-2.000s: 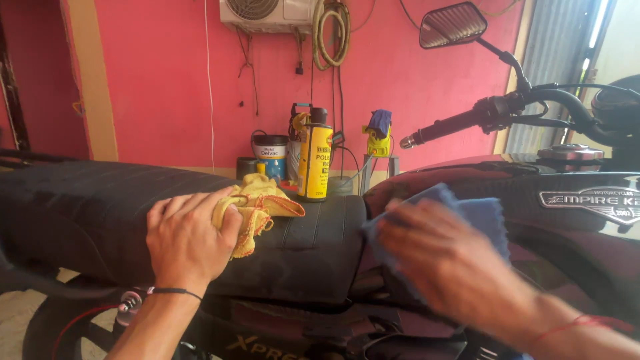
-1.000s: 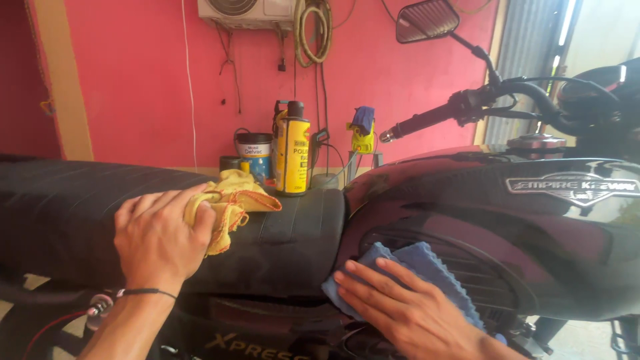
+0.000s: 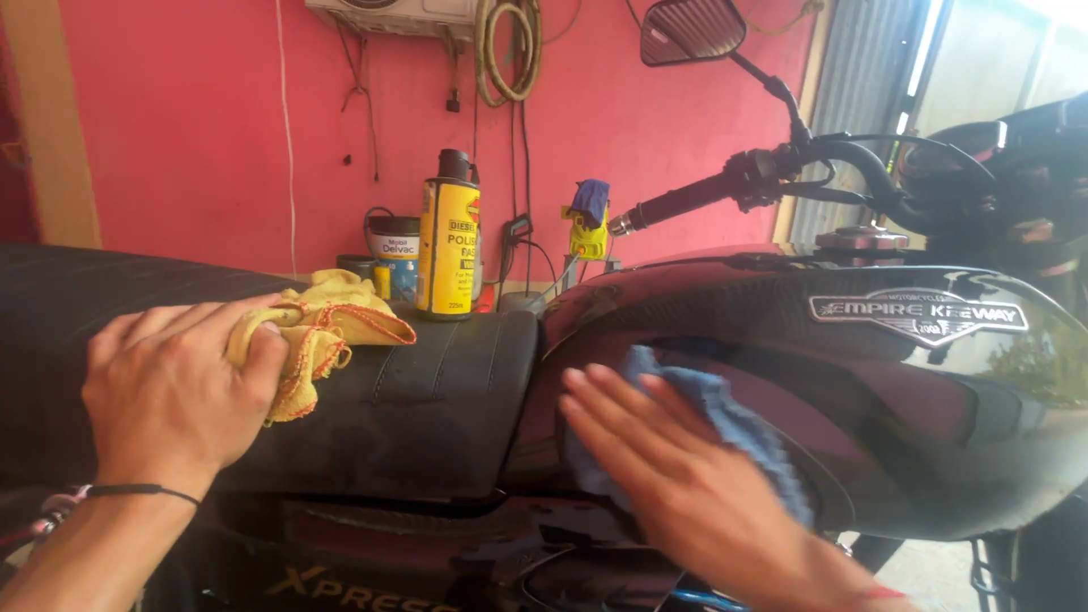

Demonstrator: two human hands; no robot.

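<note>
My left hand (image 3: 174,382) grips a crumpled yellow cloth with red stitched edges (image 3: 340,319) and rests on the black motorcycle seat (image 3: 399,442). My right hand (image 3: 671,467), slightly blurred, lies flat with fingers extended over a blue cloth (image 3: 739,425), pressing it against the rear lower part of the dark, glossy fuel tank (image 3: 901,399). Part of the blue cloth is hidden under the palm. A yellow polish bottle with a black cap (image 3: 449,246) stands upright on the seat, to the right of the yellow cloth.
The handlebar grip (image 3: 688,202) and mirror (image 3: 693,32) stick out above the tank. Behind the seat are a bucket (image 3: 398,251) and a yellow-green object with a dark blue cloth on it (image 3: 588,221). A coiled hose (image 3: 508,51) hangs on the pink wall.
My right hand and the blue cloth have moved over the tank's rear side, blurred two seconds ago and lower on the panel one second ago. My left hand keeps the yellow cloth on the seat.
</note>
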